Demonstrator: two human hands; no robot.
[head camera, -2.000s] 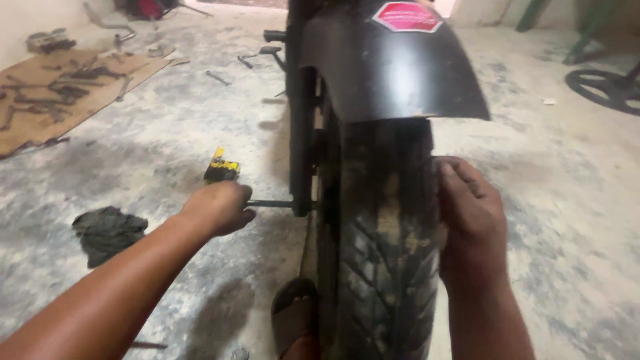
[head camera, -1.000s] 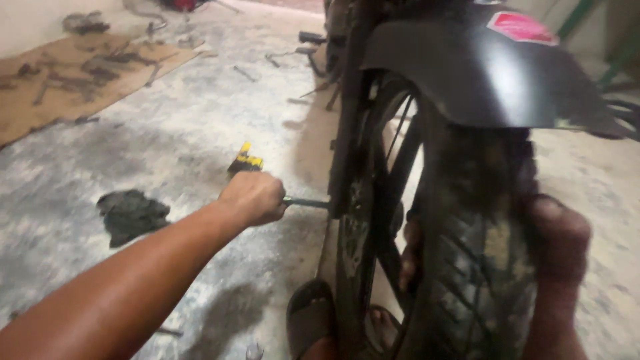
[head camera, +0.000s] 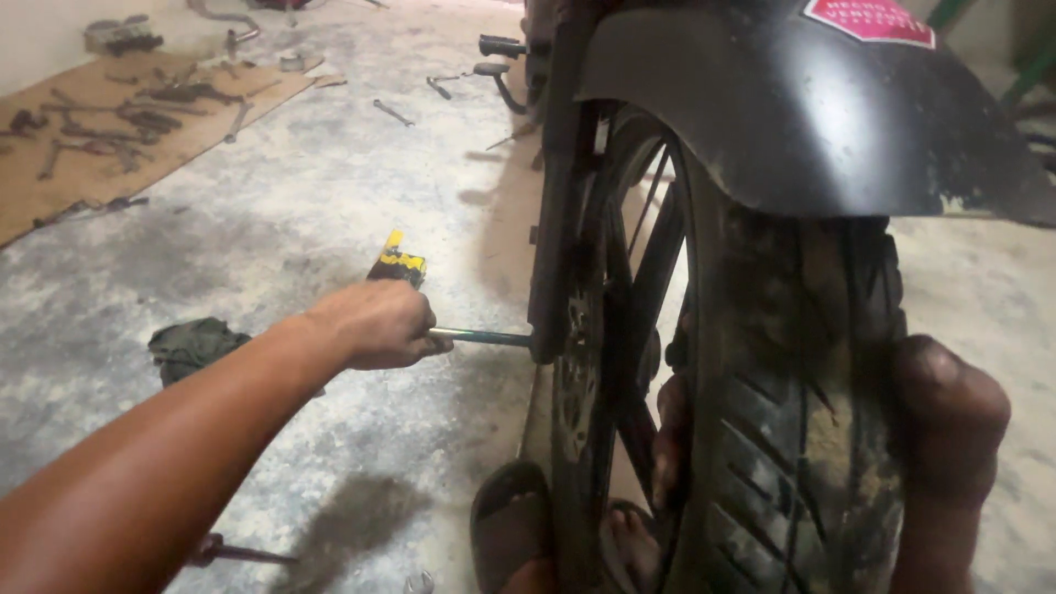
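Observation:
My left hand (head camera: 375, 323) is closed around the outer end of a thin metal rod (head camera: 483, 336). The rod's other end meets the foot of the motorcycle's front fork leg (head camera: 547, 280), beside the brake disc (head camera: 575, 371). At the far side of the front wheel's tyre (head camera: 800, 396), my right hand (head camera: 949, 412) grips the wheel; what look like its fingers show between the spokes, and the tyre hides the rest. A black fender (head camera: 742, 107) with a red sticker covers the tyre's top.
Wrenches and other tools lie on a cardboard sheet (head camera: 272, 99) at the upper left. A yellow and black object (head camera: 400, 264) and a dark cloth (head camera: 194, 346) rest on the floor. Sandalled feet (head camera: 511, 520) are beside and behind the wheel. A wrench (head camera: 392, 113) lies farther back.
The wheel now shows more of its left side and spokes. My right hand has shifted from the tyre's side to a grip around it. My left hand stays on the rod. The view has shifted.

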